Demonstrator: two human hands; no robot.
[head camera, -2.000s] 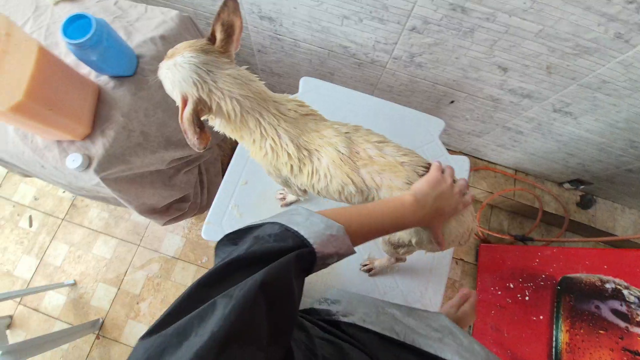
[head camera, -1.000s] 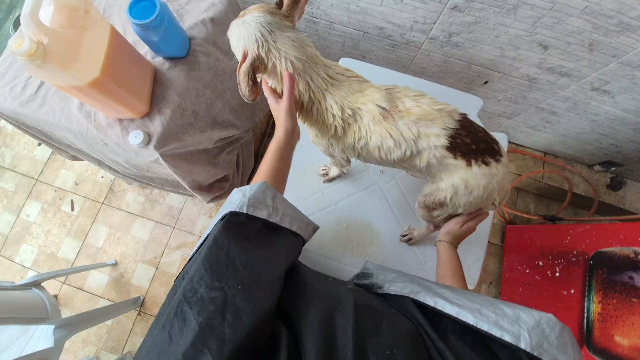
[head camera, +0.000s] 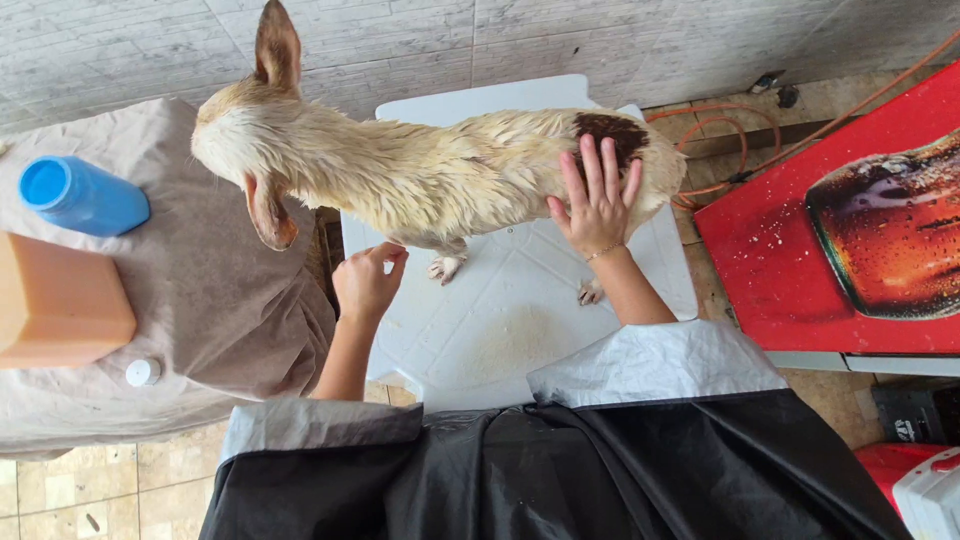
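A wet, cream-coloured dog (head camera: 450, 172) with a dark brown patch near its rump stands on a white plastic table (head camera: 480, 330), its head to the left. My right hand (head camera: 600, 202) rests on its hindquarters beside the brown patch, fingers spread. At the dog's chest, just ahead of a front leg, is my left hand (head camera: 369, 281), its fingers curled and its fingertips partly hidden by the fur; whether they grip anything does not show. Both my arms come out of the grey cuffs of a black garment.
On a cloth-covered surface (head camera: 217, 315) at the left are an open blue plastic bottle (head camera: 90, 199), a jug of orange liquid (head camera: 67, 300) and a white cap (head camera: 143, 372). Behind runs a tiled wall (head camera: 525, 45). An orange hose (head camera: 739, 124) and a red panel (head camera: 780, 270) are at the right.
My right hand has moved from the dog's hind leg up onto its hindquarters. My left hand has gone from the neck down to the chest, its fingers now curled.
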